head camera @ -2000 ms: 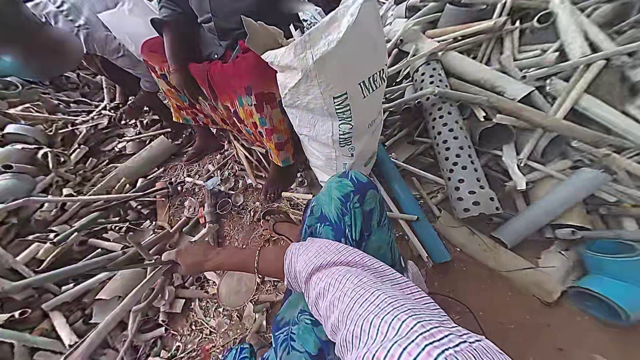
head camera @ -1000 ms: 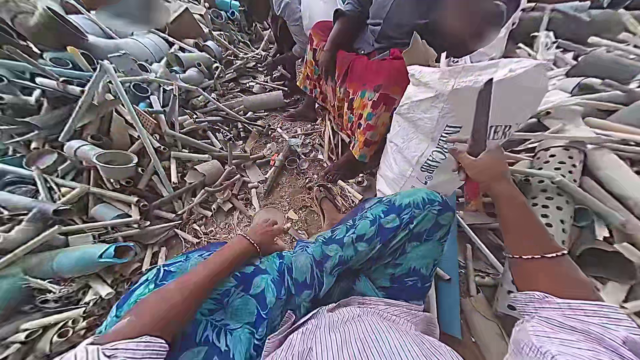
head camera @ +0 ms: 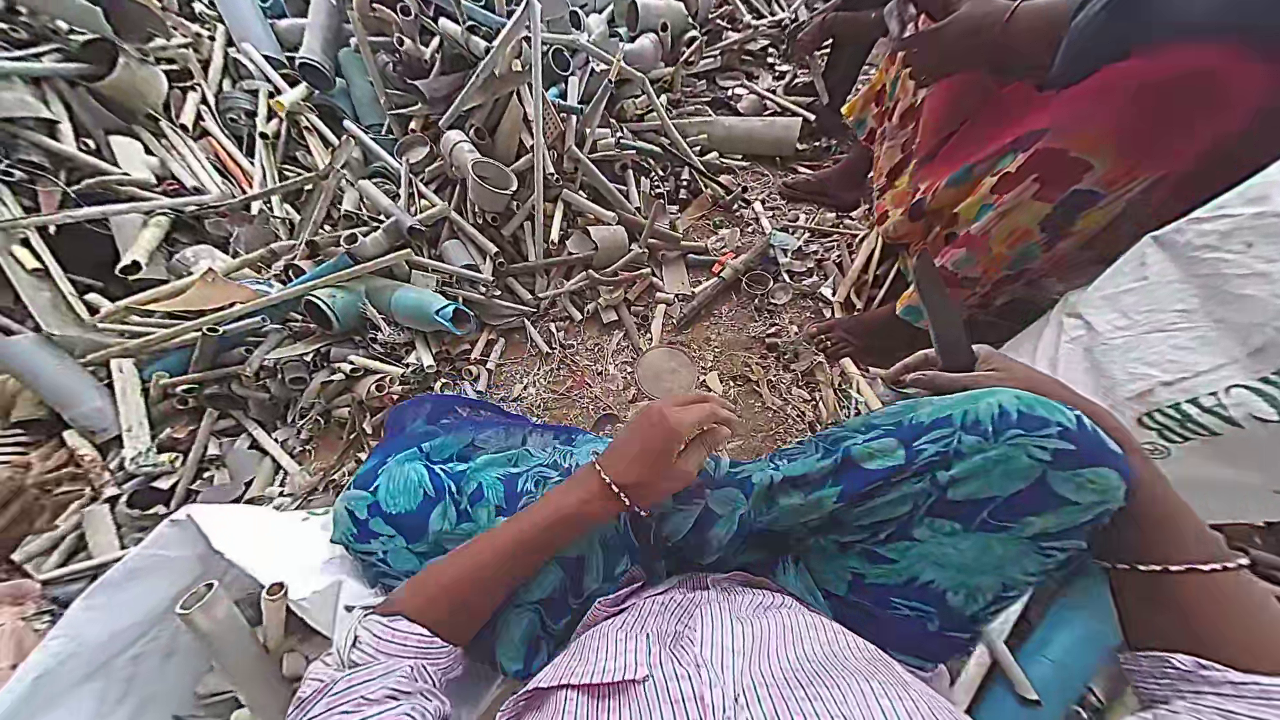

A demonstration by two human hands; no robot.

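My right hand (head camera: 965,378) grips the lower end of a dark, flat, machete-like blade (head camera: 940,312) just beyond my right knee. The blade points up and away, in front of the other person's patterned skirt. My left hand (head camera: 670,447) is over my lap with its fingers curled; whether something small is inside them cannot be told. Just beyond it a round, flat grey disc (head camera: 666,372) lies on the littered ground. Farther left in the heap is a broken blue pipe piece (head camera: 415,305).
A large heap of scrap plastic pipes (head camera: 490,185) spreads ahead and left. A seated person's bare foot (head camera: 865,335) is close to the blade. A white woven sack (head camera: 1180,320) stands at the right, another pale sack (head camera: 130,610) with pipe pieces lies lower left. A blue pipe (head camera: 1060,650) is beside my right leg.
My right hand has lowered the blade from in front of the white sack to beside my knee. My left hand remains over my lap. The view has swung left since one second ago.
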